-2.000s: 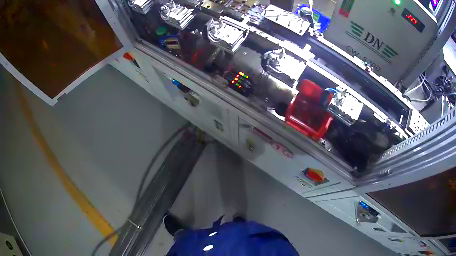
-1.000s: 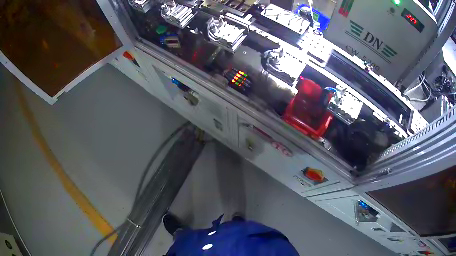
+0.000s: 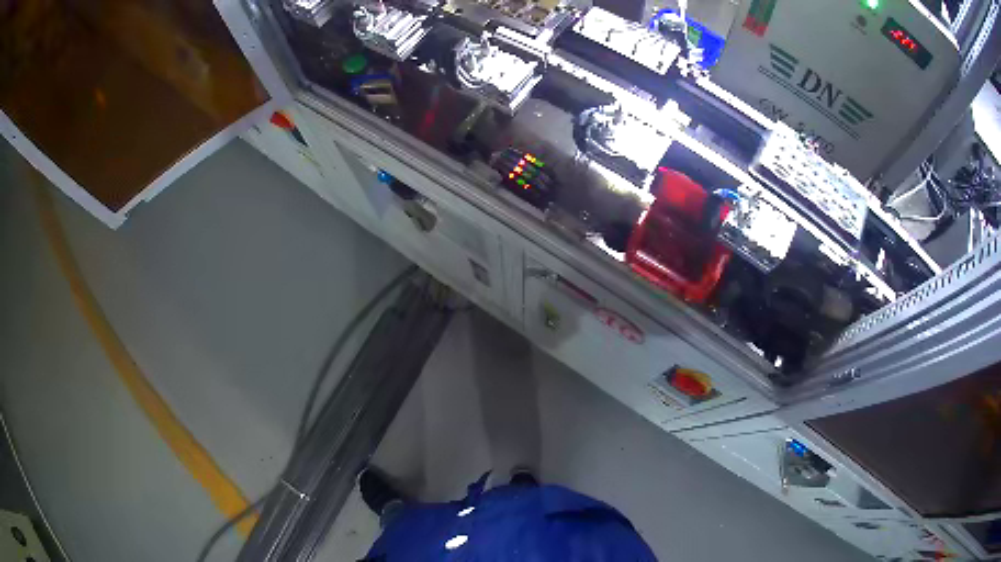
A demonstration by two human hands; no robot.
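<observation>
Neither of my hands is in view. In front of me is the open station with a red parts bin (image 3: 678, 236) at its front edge. Silver fixtures (image 3: 499, 72) stand in a row to the left of the bin, and another fixture (image 3: 760, 233) is just right of it. A black indicator block (image 3: 525, 172) with red, yellow and green lights sits near the front edge. A bright plate (image 3: 814, 179) lies on the conveyor track (image 3: 719, 130) behind the bin.
A pale DN cabinet (image 3: 840, 82) with red digits stands behind the conveyor. Amber guard doors (image 3: 126, 93) are at the left and right. Below are white lower cabinets with a red and yellow switch (image 3: 689, 383). A grey floor cable cover (image 3: 351, 412) runs toward the cabinets.
The bright plate on the conveyor track has moved right and downward, from behind the fixtures to behind the red bin. My body and the view have hardly moved.
</observation>
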